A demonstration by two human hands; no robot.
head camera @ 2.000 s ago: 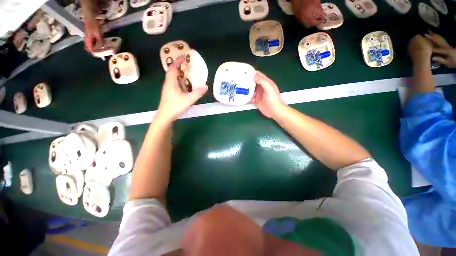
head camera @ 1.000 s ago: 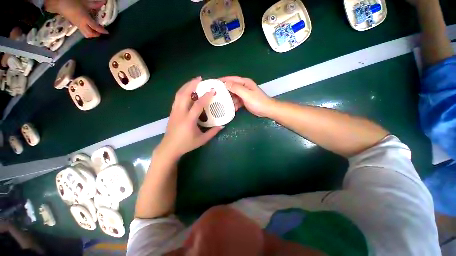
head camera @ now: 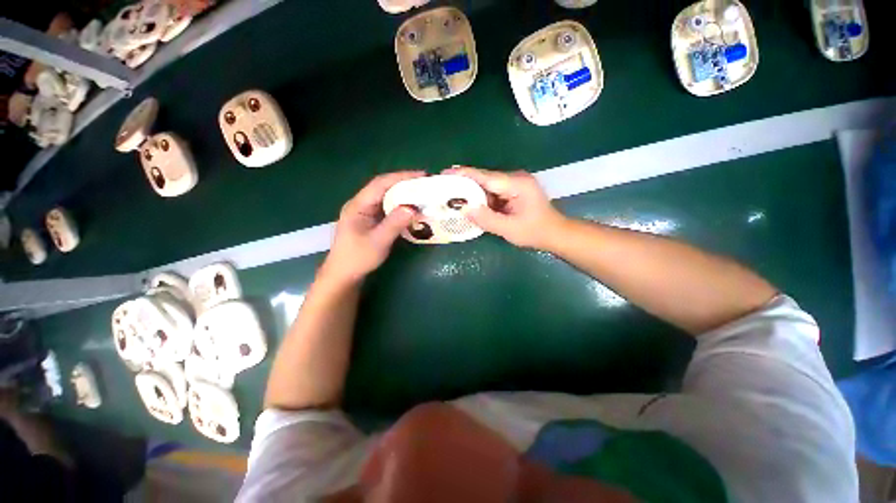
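A cream-white closed unit point(head camera: 440, 218) is held in front of me over the bench, tilted, its grille and dark openings facing me. My left hand point(head camera: 371, 224) grips its left side with the thumb on the face. My right hand point(head camera: 513, 208) grips its right side, thumb near the grille. The fingers behind the unit are hidden. Whether its seam is fully closed cannot be told.
Back housings point(head camera: 556, 75) with blue components lie along the green belt point(head camera: 334, 118) ahead. Units with grilles point(head camera: 255, 129) lie at the left. A pile of covers point(head camera: 231, 336) sits left of my left forearm. The pale metal strip point(head camera: 678, 157) crosses behind my hands. A white sheet point(head camera: 868, 246) is at right.
The front cover and back housing, apart two seconds ago, are together in both hands. The unit has since been tilted, and my right thumb has moved onto its face. The neighbour's arm has left view.
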